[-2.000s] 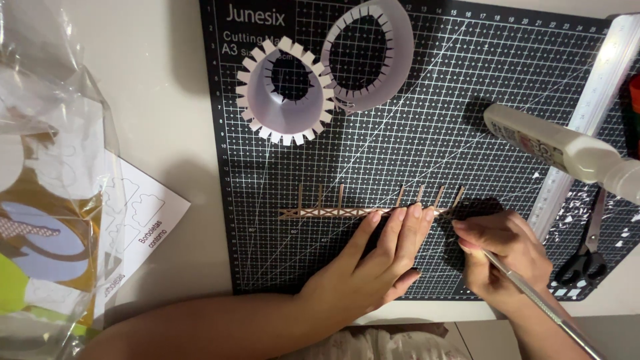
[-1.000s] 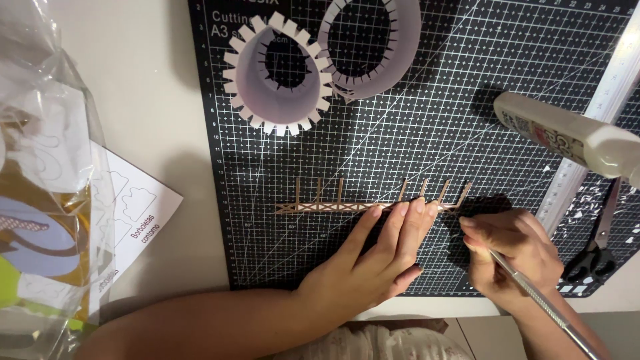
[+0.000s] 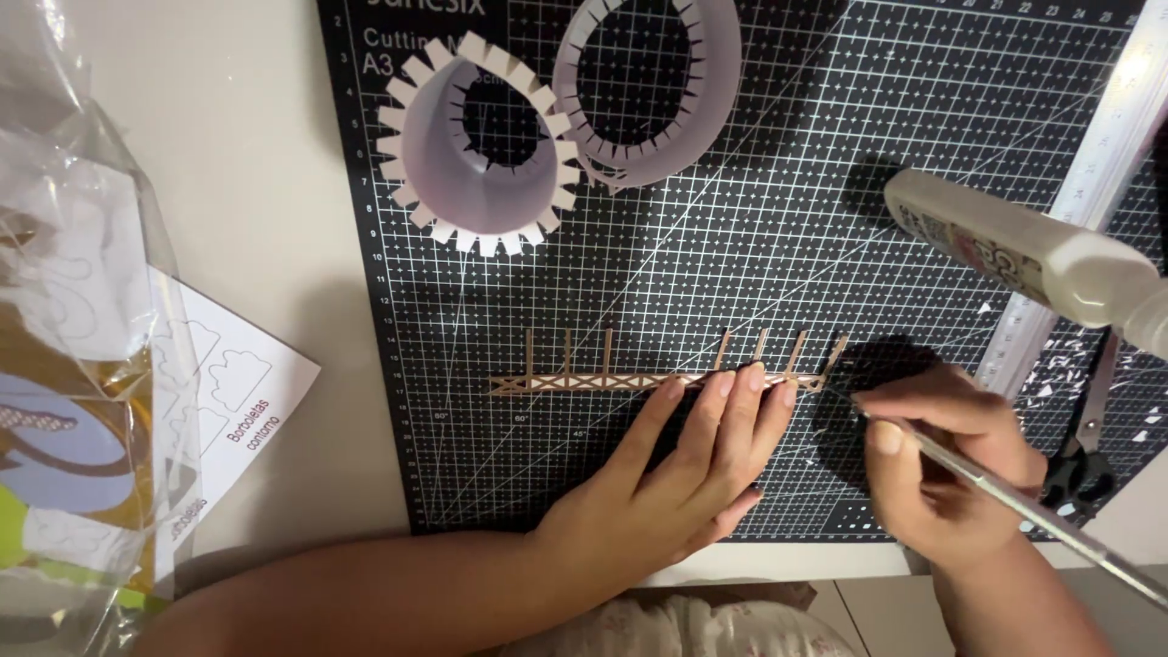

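Observation:
A narrow brown lattice paper strip (image 3: 639, 381) with several upright thin prongs lies on the black gridded cutting mat (image 3: 730, 255). The fingertips of my left hand (image 3: 684, 465) press its right half flat, partly covering it. Just right of the strip's end, my right hand (image 3: 949, 465) grips a slim metal craft knife (image 3: 1013, 502) like a pen; its tip is near my fingers, and the blade is hard to make out. Two pale paper rings with notched edges stand at the top of the mat, one on the left (image 3: 484, 164) and one further right (image 3: 721, 91).
A white glue bottle (image 3: 1013, 242) stands or leans at the right, by a metal ruler (image 3: 1086, 182). Black-handled scissors (image 3: 1081, 470) and white paper scraps (image 3: 1058, 374) lie at the right. Clear plastic packaging (image 3: 82, 274) and a printed sheet (image 3: 246, 383) are at the left.
My right hand has shifted slightly from the strip's right end, with the knife still in it. My left hand stays on the strip. The view has moved a little.

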